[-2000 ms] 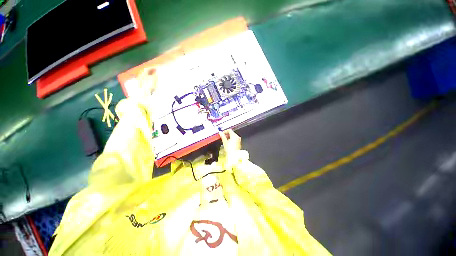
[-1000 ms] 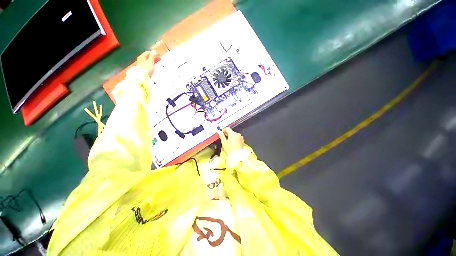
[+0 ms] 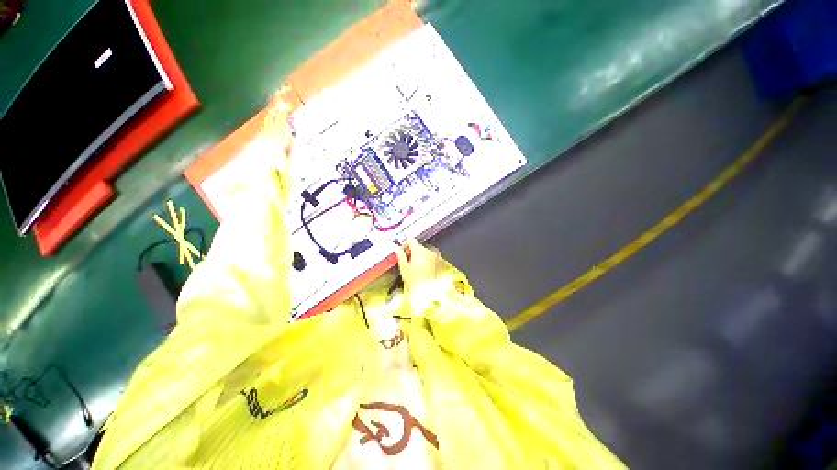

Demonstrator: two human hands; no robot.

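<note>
An all-in-one PC with an open white back [image 3: 459, 92] lies tilted across an orange pad [image 3: 358, 41] in front of me. Its mainboard [image 3: 404, 188] carries a round dark fan [image 3: 400, 150], with black and red cables looped at its left. My left hand [image 3: 283, 112] is at the unit's far edge near the pad, overexposed; its fingers are hard to make out. My right hand [image 3: 409, 260] is at the near edge, fingertips on the rim, with a thin black cable just beside it. Whether it grips the edge firmly is not clear.
A second PC, screen up [image 3: 83, 101], lies on a red-orange pad [image 3: 128, 165] at upper left. A black adapter [image 3: 158, 292] and crossed yellow tape [image 3: 178, 234] are on the green bench [image 3: 119, 266]. Cables lie at lower left. A blue bin [image 3: 794, 50] stands at upper right.
The screen-up unit and the held unit have shifted left in view. My left hand has moved further along the far edge. My right hand stays at the near edge.
</note>
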